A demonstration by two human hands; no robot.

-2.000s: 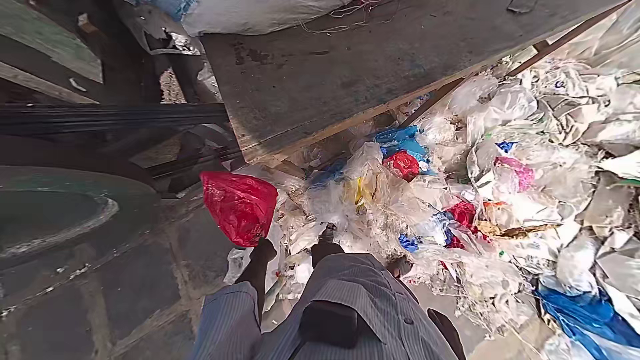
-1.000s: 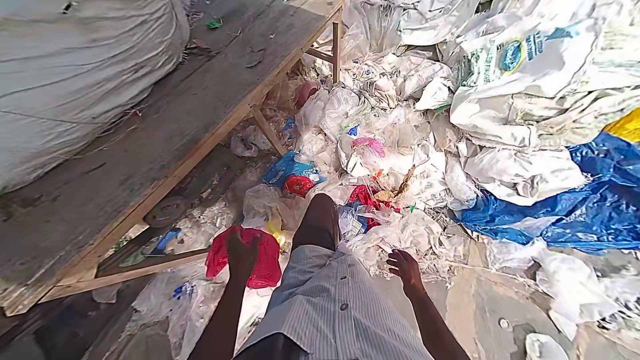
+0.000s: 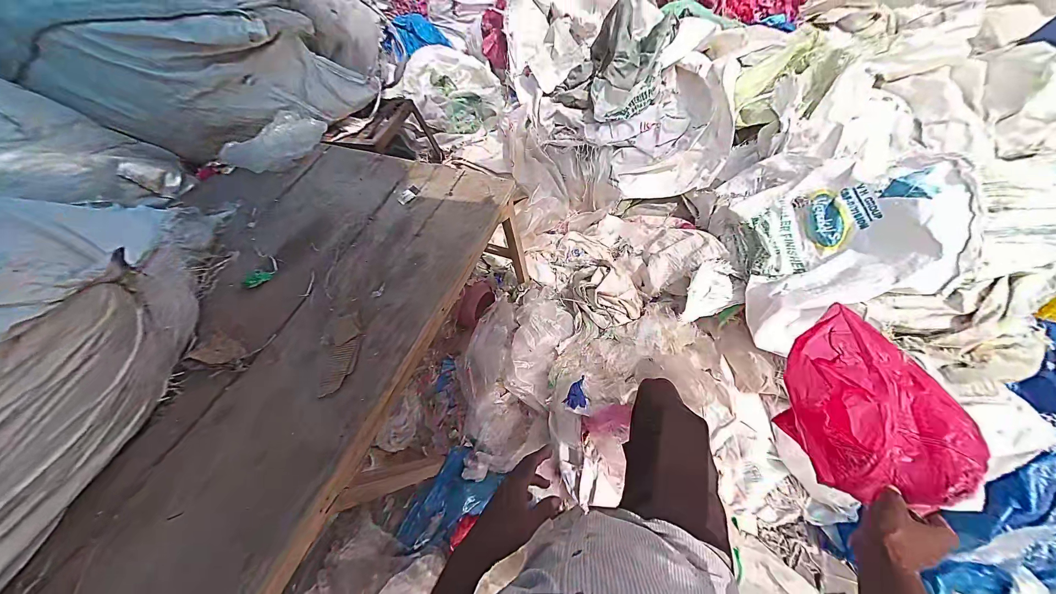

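Observation:
A red plastic bag [image 3: 883, 412] puffs out at the right, its lower edge pinched in the fingers of my right hand [image 3: 901, 536]. Low in the middle, my left hand [image 3: 521, 499] has its fingers spread and holds nothing; it hangs over a blue plastic sheet piece [image 3: 452, 499] beside the wooden table. My bare knee [image 3: 670, 445] shows between the two hands. Thin clear and white plastic bags [image 3: 594, 355] lie heaped ahead of me, with a small blue scrap [image 3: 576, 394] and a pink plastic piece [image 3: 609, 419] among them.
A wooden table [image 3: 297, 396] with cardboard scraps [image 3: 340, 363] and a green scrap [image 3: 258, 278] stretches along the left. Large stuffed sacks [image 3: 91, 396] bulge over its far side. White woven sacks [image 3: 874, 239] pile up at the right, with a blue tarpaulin [image 3: 1006, 511] below. A brown pot-like object [image 3: 474, 304] sits under the table edge.
The red bag, at my left hand a second ago, is now in my right hand on the right side. My left hand has let go of it. The view has shifted strongly.

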